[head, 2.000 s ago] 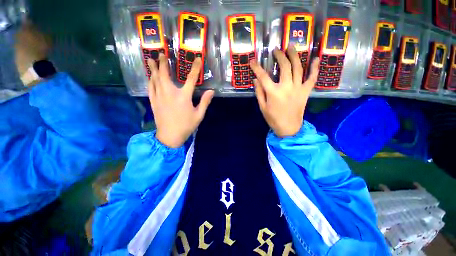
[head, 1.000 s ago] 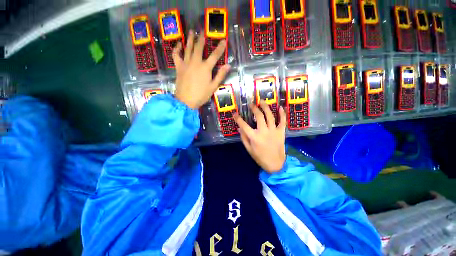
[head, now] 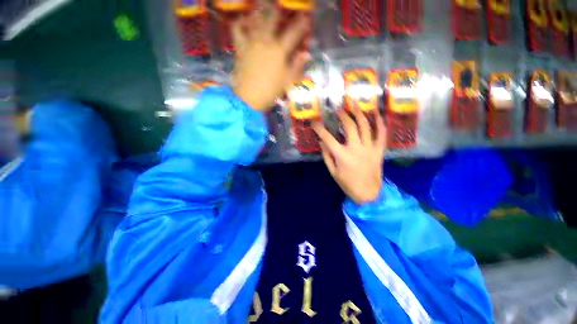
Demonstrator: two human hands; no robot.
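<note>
Several red and orange-yellow keypad phones lie face up in two rows in a clear plastic phone tray. My left hand is spread over phones at the upper left of the tray, fingers apart, blurred. My right hand has its fingertips over the lower part of a front-row phone, fingers apart. Another phone lies just left of my right hand. Glare hides the screens, and the whole frame is blurred. My left sleeve covers the tray's front left part.
More phones lie in a tray to the right. A green mat with a bright green piece is at the left. A person's blue sleeve is at far left. A blue stool and white stacked packets are below the bench.
The view has shifted, so the tray's back row is now partly cut off at the top. Both hands remain over the tray, having moved from the front row to positions over two rows since the oldest frame.
</note>
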